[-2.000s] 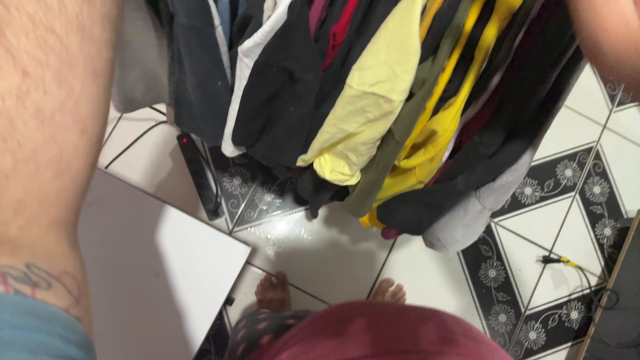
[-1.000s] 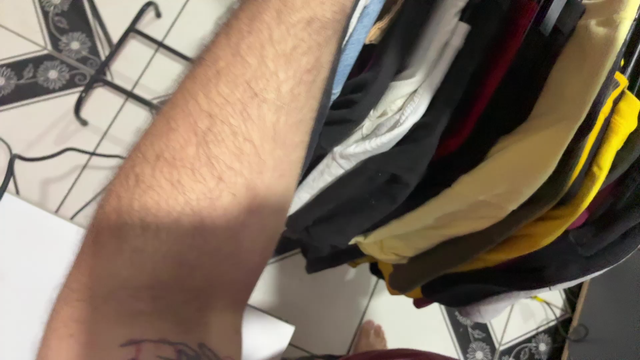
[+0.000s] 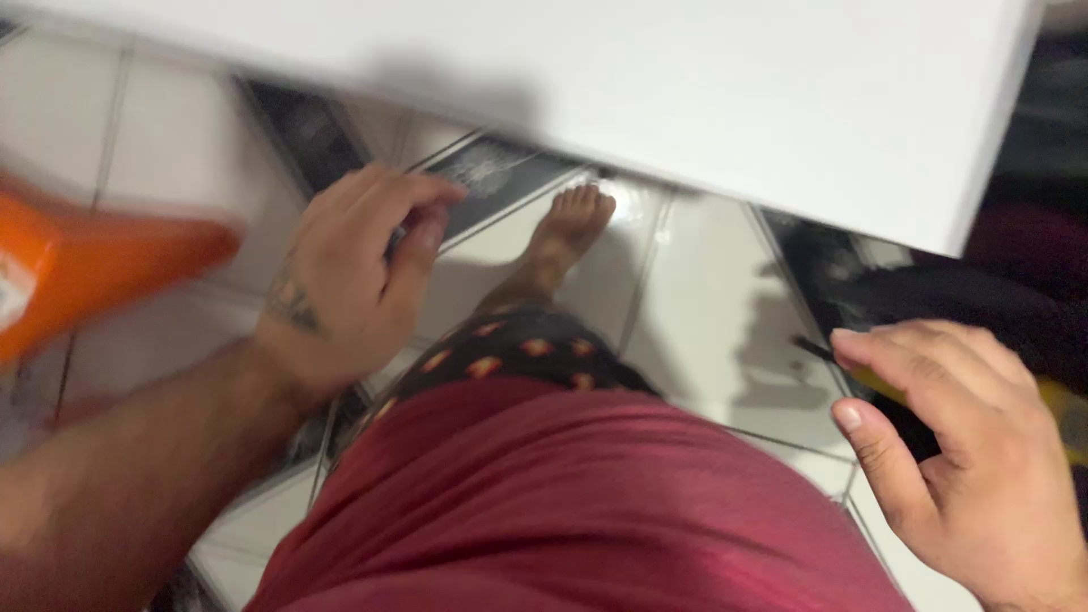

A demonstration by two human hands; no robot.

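Note:
My left hand (image 3: 361,263), tattooed near the wrist, hangs over the tiled floor with its fingers curled and thumb apart; I see nothing held in it. Its nearest neighbour is the edge of a white flat surface (image 3: 680,85) across the top of the view. On the right, my right hand (image 3: 960,433) has thumb and fingers apart and nothing between them. Dark and yellow clothes (image 3: 1028,297), blurred, lie behind and beyond it.
An orange plastic object (image 3: 93,255), blurred, is at the far left. My bare foot (image 3: 574,221) stands on the white tile floor (image 3: 714,280) with dark flower-patterned bands. The white surface has a corner at the upper right.
The view has swung to the white surface and my body; the row of clothes now shows only at the right edge. Both my hands have come into view.

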